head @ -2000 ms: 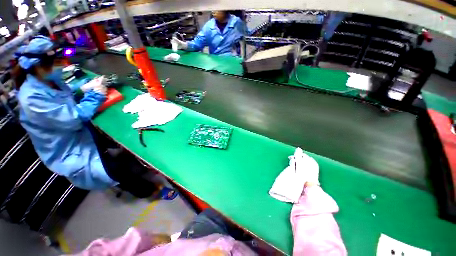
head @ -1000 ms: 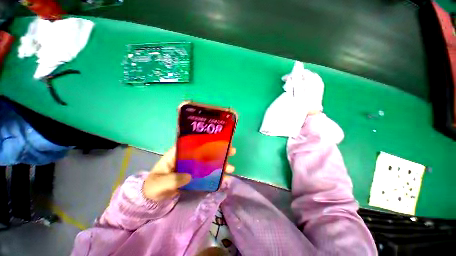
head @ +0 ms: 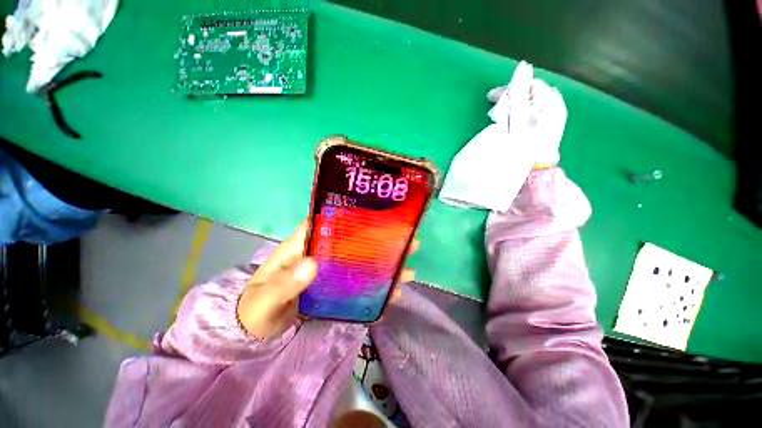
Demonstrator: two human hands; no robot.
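My bare left hand [head: 280, 288] holds a smartphone [head: 364, 234] upright at the bench's front edge. Its lit red-purple screen shows 15:08. My right hand [head: 541, 117] wears a white glove and rests on the green bench. It is closed on a loose white glove [head: 478, 174], which hangs out to the left of the hand. A green circuit board [head: 242, 52] lies flat at the upper left of the bench, touched by neither hand.
A crumpled white cloth [head: 63, 33] and dark curved handles [head: 58, 102] lie at far left. A white dotted sheet [head: 664, 297] and a tiny clear part [head: 645, 176] lie at right. The dark conveyor [head: 618, 42] runs behind the bench. A blue sleeve [head: 42, 205] shows at left.
Since the first frame the view has tilted down and my left hand has brought up the phone. Over the last second, notification lines have appeared on its screen. My right hand still holds the loose glove.
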